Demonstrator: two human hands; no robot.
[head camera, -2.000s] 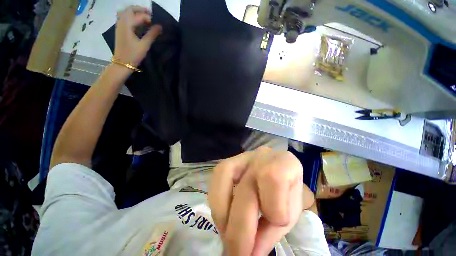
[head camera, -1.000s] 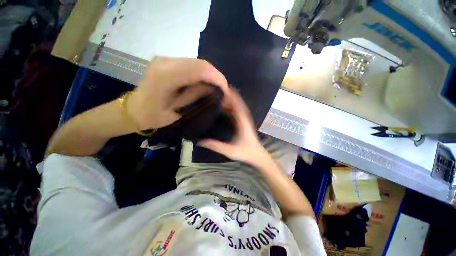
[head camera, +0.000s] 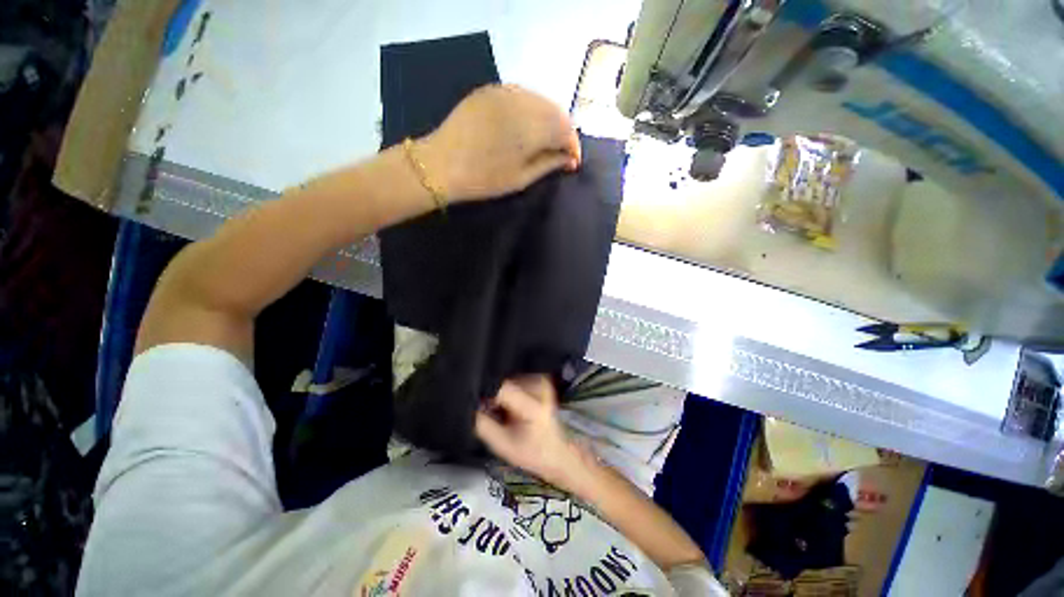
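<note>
Black fabric panels (head camera: 449, 274) lie partly on the white table and hang over its front edge to my lap. My left hand (head camera: 508, 142), with a bracelet at the wrist, pinches the fabric's upper edge near the machine bed. My right hand (head camera: 525, 426) grips the hanging lower end above my lap; some of its fingers are hidden by cloth. The presser foot and needle area (head camera: 656, 126) is just right of the fabric's upper corner. The white JACK sewing machine head (head camera: 910, 128) is at the upper right.
Black and yellow thread snips (head camera: 916, 336) lie at the right of the table. A clear bag of yellowish items (head camera: 805, 192) lies on the beige machine bed (head camera: 700, 227). The ruler strip (head camera: 747, 379) runs along the front edge. Cardboard (head camera: 111, 111) is at the left end. A box with dark cloth (head camera: 805, 519) is below right.
My left hand has moved up and right toward the needle with the fabric edge. My right hand has moved down to the lower end. The panel is now folded or turned, with its upper part shifted.
</note>
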